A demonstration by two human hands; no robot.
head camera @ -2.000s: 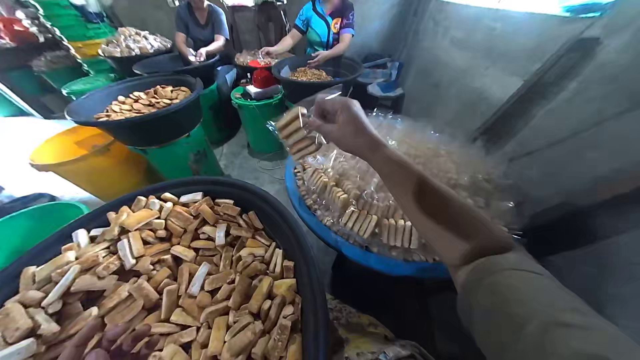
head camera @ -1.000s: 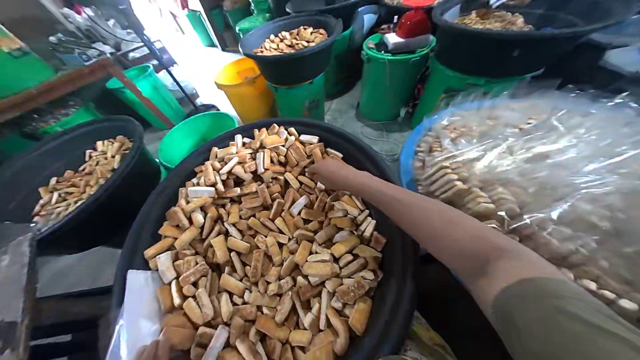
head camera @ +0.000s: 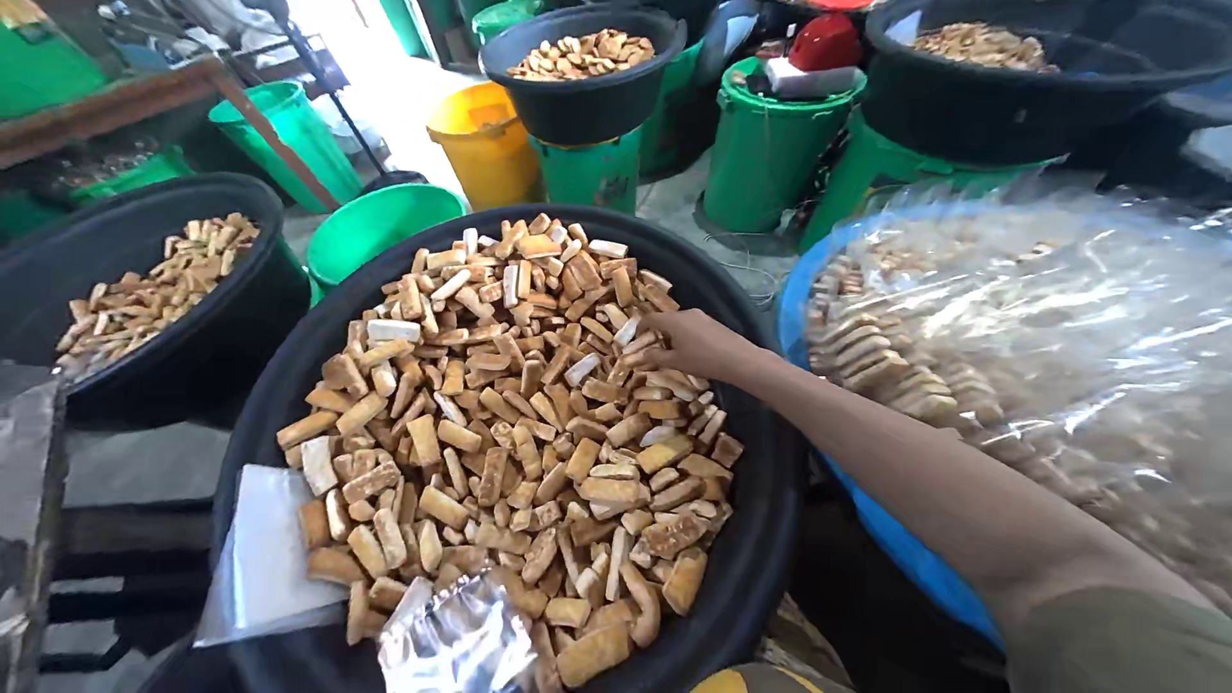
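Brown, finger-shaped baked pieces, some with pale sides, fill a large round black tub. At the right of the heap, my right hand reaches in with its fingers bent around a few pieces; the fingertips are partly hidden among them. A shiny clear plastic bag stands at the tub's near edge, its lower part cut off by the frame. My left hand is not plainly visible. On the tub's left rim lies a stack of flat clear plastic bags.
A blue tub at the right holds packed pieces in clear plastic. Another black tub with pieces stands left. Behind are a green basin, a yellow bucket, a green bucket and more black tubs.
My right hand has moved from above the blue tub, where it held a filled clear pack, into the heap. The pack is no longer in it. The view has swung left and down.
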